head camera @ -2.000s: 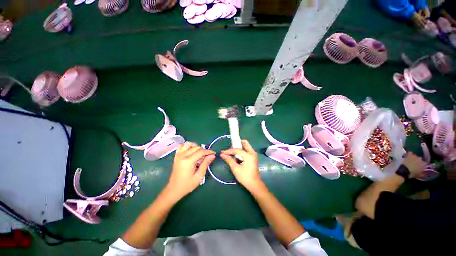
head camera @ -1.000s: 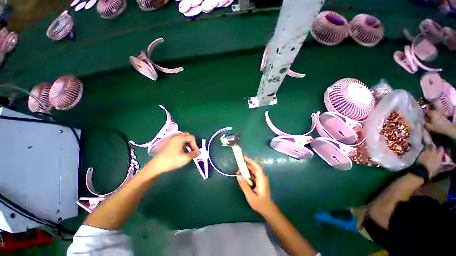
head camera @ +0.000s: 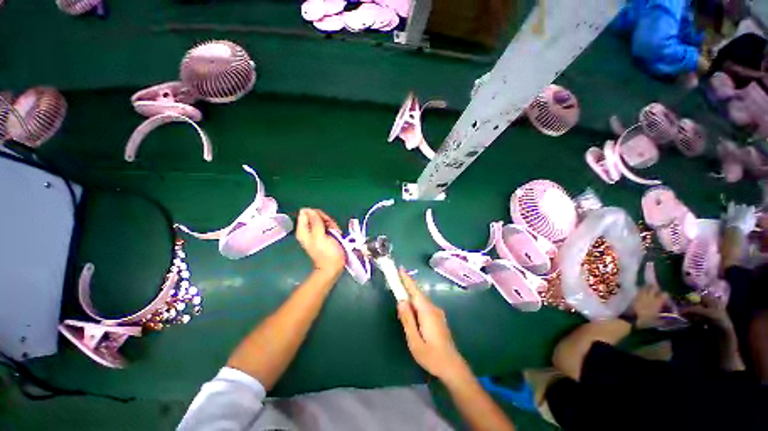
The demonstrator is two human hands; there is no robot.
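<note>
My left hand (head camera: pixel 320 244) grips a pink clip base with bracket (head camera: pixel 357 257) in front of me; its curved arm points up and away. My right hand (head camera: pixel 425 328) is closed around the pale handle of a hammer (head camera: pixel 390 274). The hammer's metal head is at the right side of the clip base, at the joint with the arm; whether it touches cannot be told. The left fingertips are partly hidden behind the clip.
Other clip bases stand at left (head camera: pixel 255 234) and right (head camera: pixel 461 268). Silvery pieces (head camera: pixel 181 295) lie near the white machine box (head camera: pixel 32 252). A steel post (head camera: pixel 472 126) rises beyond. A plastic bag (head camera: pixel 575 268) holds copper-coloured parts beside another person's arm (head camera: pixel 589 337).
My left hand has taken hold of the clip base, which has turned. The hammer head has come to the clip. The view has shifted, and a fan with bracket now shows at the far left.
</note>
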